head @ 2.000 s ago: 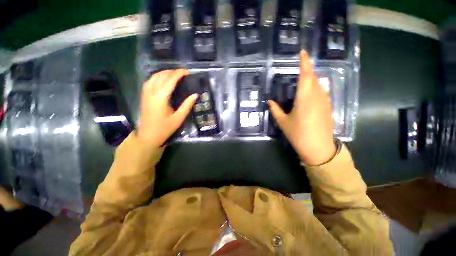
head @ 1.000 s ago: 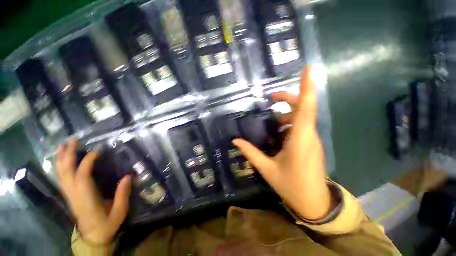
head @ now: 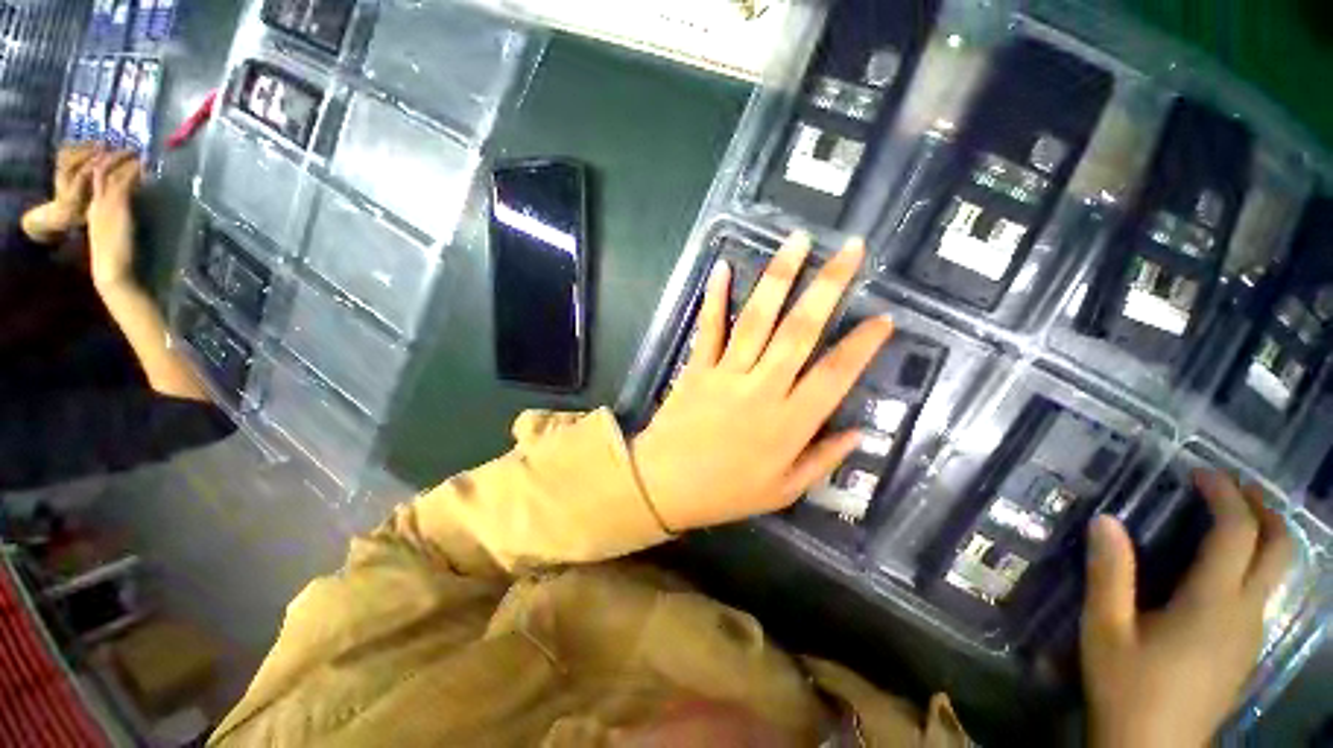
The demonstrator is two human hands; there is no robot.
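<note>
A clear blister tray (head: 1023, 351) holds two rows of dark phones with open backs and silver-white patches, such as this phone (head: 1009, 526). My left hand (head: 768, 395) lies palm down over the near row's left end, fingers spread, partly covering the phones there. My right hand (head: 1184, 614) is at the near row's right part, thumb and fingers on either side of a dark phone (head: 1165, 541) that they partly hide. The right hand is cut off by the bottom edge.
A large black glossy smartphone (head: 540, 278) lies on the green bench (head: 453, 424) left of the tray. Further left is another clear tray (head: 373, 190) with a few phones. Another person's forearm and hands (head: 124, 256) are at the far left. A carton (head: 164, 661) is on the floor.
The view has swung left, bringing the smartphone, left tray and other person into sight. My left hand has gone from curled at a phone to spread flat. My right hand remains at the near row.
</note>
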